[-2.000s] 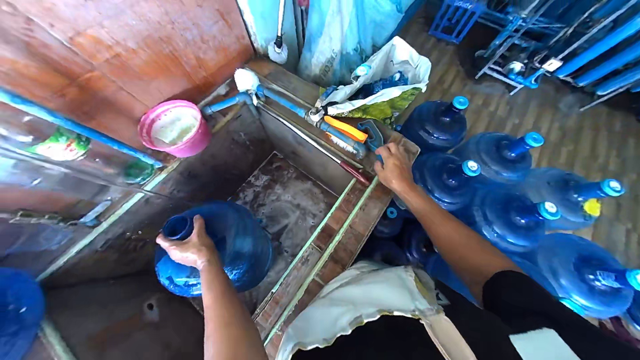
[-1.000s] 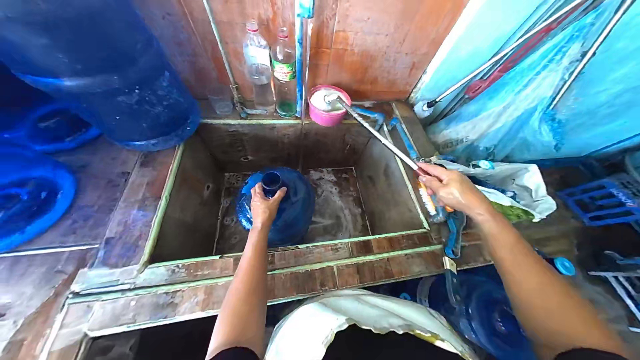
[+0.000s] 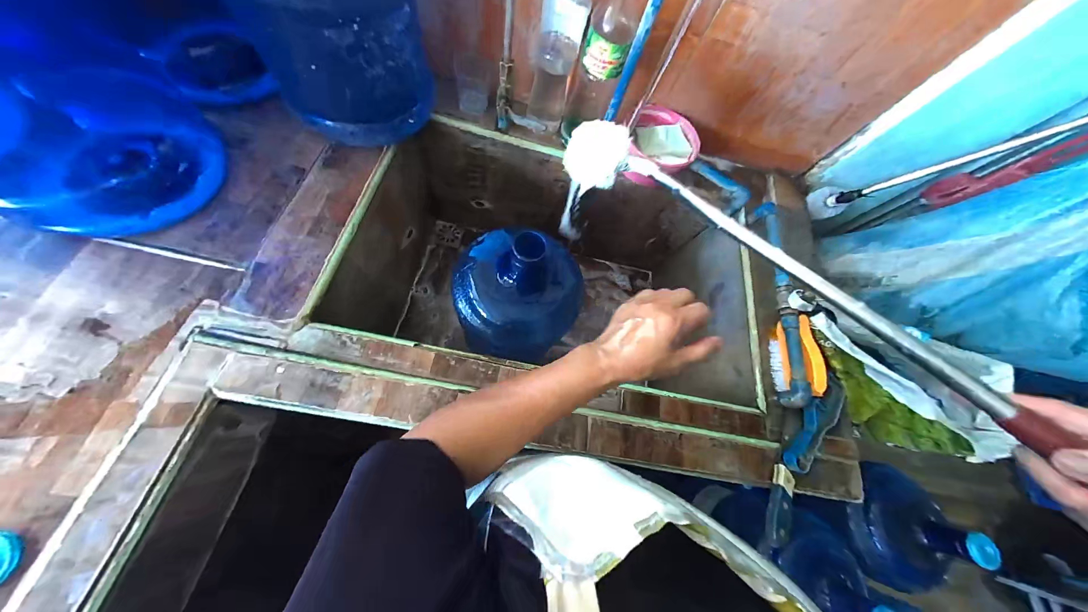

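My right hand [image 3: 1058,455], at the right edge, grips the dark red handle of a long metal-shafted brush [image 3: 799,255]. Its white head, wet and dripping, is over the back of a tiled basin [image 3: 348,225], in front of a pink tub [image 3: 671,127]. A blue water jug [image 3: 514,297] stands upright in the basin with its uncapped mouth facing up. My left hand [image 3: 653,334] is to the right of the jug and apart from it, above the basin's front edge. It holds nothing, its fingers are partly spread, and whitish foam lies on its back.
Blue containers [image 3: 127,166] stand at the left. Glass and plastic bottles [image 3: 557,64] stand behind the basin. Along its right rim run blue pipes [image 3: 769,255], with an orange-handled brush [image 3: 812,357] beside them. More blue jugs [image 3: 901,531] are on the floor at lower right.
My left hand has let go of the jug's neck and moved right. The long brush's head was in the pink tub one second ago; now it is raised over the basin.
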